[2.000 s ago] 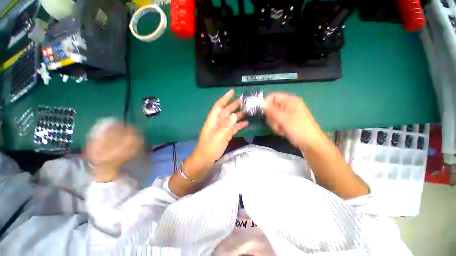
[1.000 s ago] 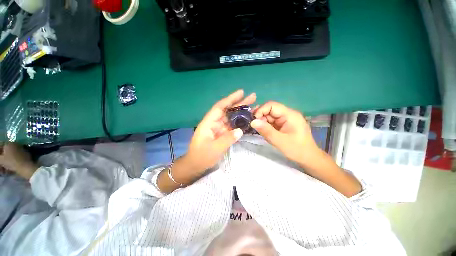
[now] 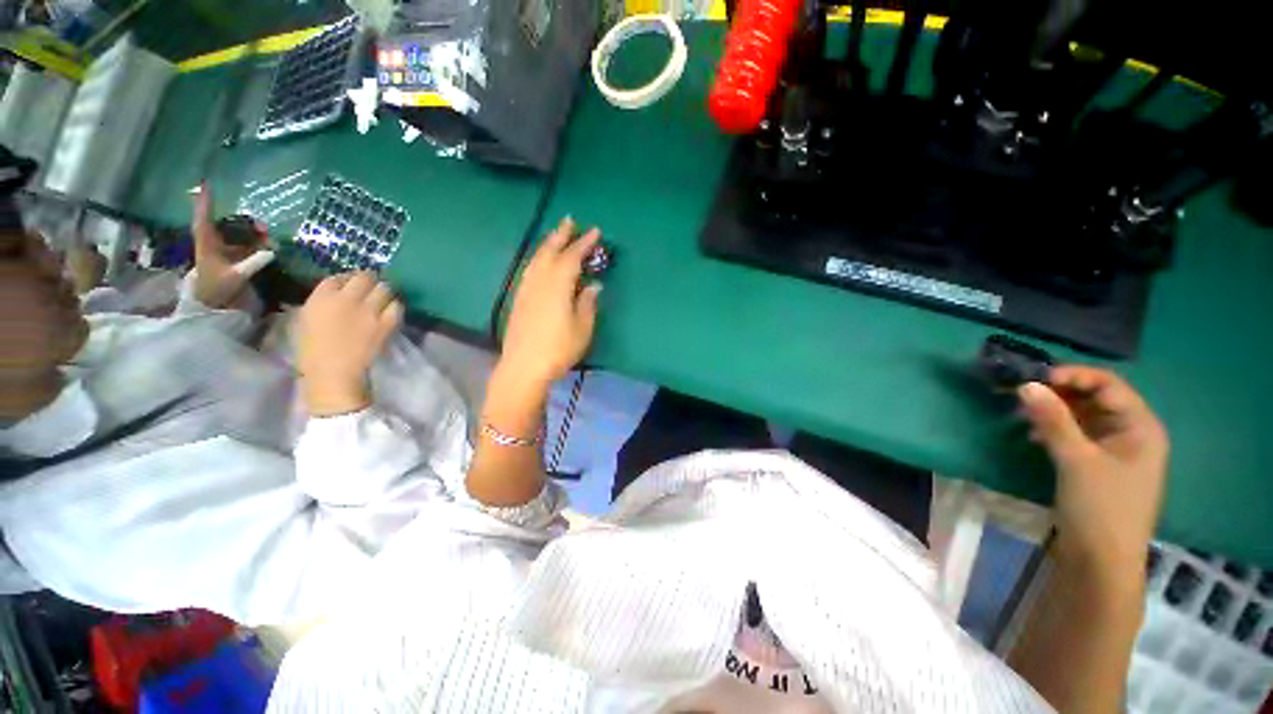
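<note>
My right hand (image 3: 1110, 439) holds a small black module (image 3: 1014, 363) by its edge in the fingertips, just in front of the press fixture's right front edge. My left hand (image 3: 550, 304) is over the mat at centre left, its fingers and thumb around a second small dark, shiny module (image 3: 598, 260), which they partly cover. The black press fixture (image 3: 921, 265) stands behind, with a pale label strip, metal clamps and a red handle (image 3: 754, 63).
A tape roll (image 3: 639, 62) and a dark grey dispenser (image 3: 510, 84) are at the back. A black cable crosses the green mat (image 3: 782, 349). A neighbour's hands (image 3: 346, 335) are beside a dotted sheet (image 3: 349, 223). A white blister tray (image 3: 1208, 628) is at lower right.
The view has swung left. My hands have parted: the right carried the module towards the fixture's right front, and the left moved to the module lying on the mat.
</note>
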